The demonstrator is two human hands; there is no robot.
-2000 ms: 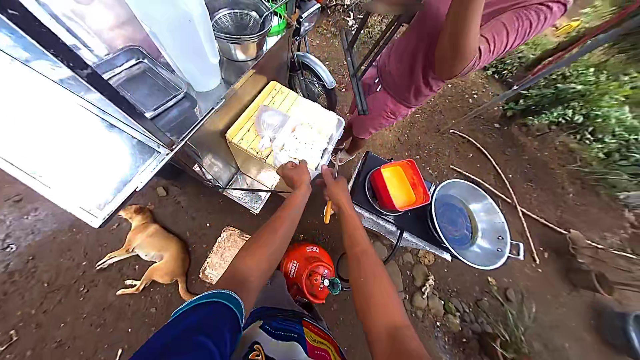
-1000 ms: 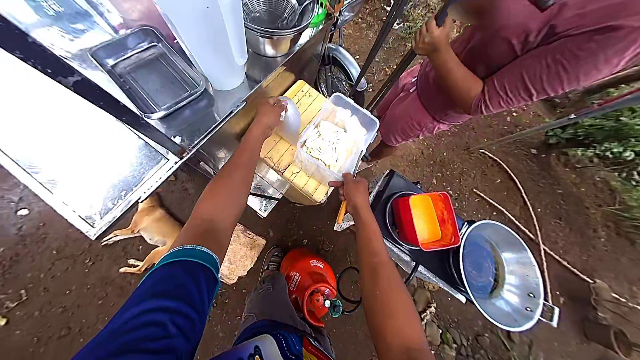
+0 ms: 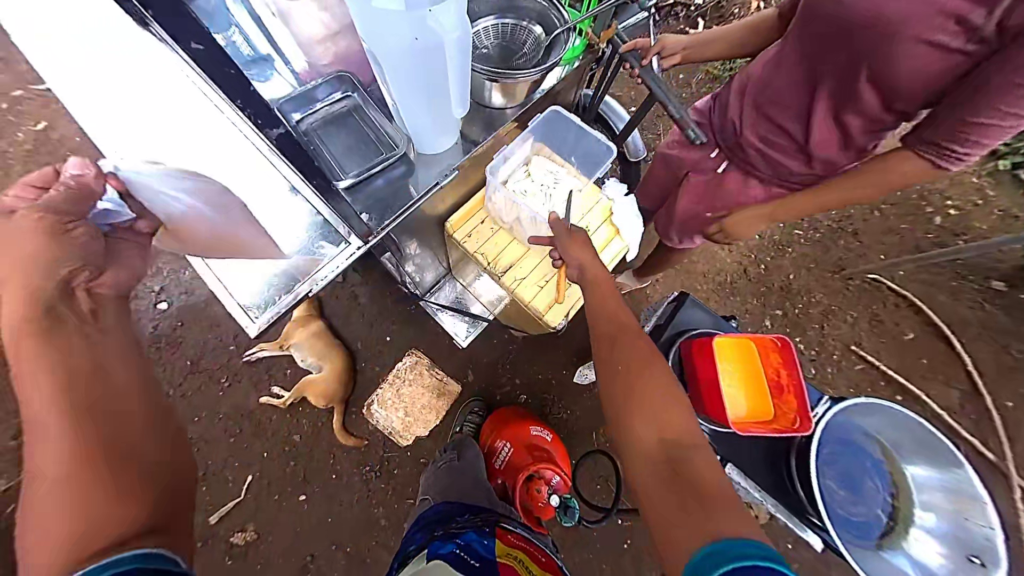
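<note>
My left hand [image 3: 80, 228], at the far left, grips the gathered neck of a clear plastic bag [image 3: 204, 212]; a pinkish-brown tone shows through it. My right hand [image 3: 568, 248] holds a knife with an orange handle [image 3: 561, 284], its blade pointing up over a clear plastic container [image 3: 520, 206]. Pale white pieces [image 3: 544, 182] lie in that container. It rests on a yellow slatted box top [image 3: 512, 256]. Beside it, at the right edge of the slats, is a crumpled white bag [image 3: 624, 216].
Another person [image 3: 800, 120] stands right of the box, holding a dark bar. A metal cart shelf carries a tray [image 3: 344, 128], a pitcher [image 3: 424, 72] and bowls. Below are a lying dog [image 3: 320, 360], a block [image 3: 412, 396], a red gas cylinder [image 3: 524, 460], stove with red basin [image 3: 764, 384] and large pan [image 3: 904, 488].
My left hand has moved from the box to the far left with the plastic bag. My right hand has left the container's lower corner and is over the slats with the knife.
</note>
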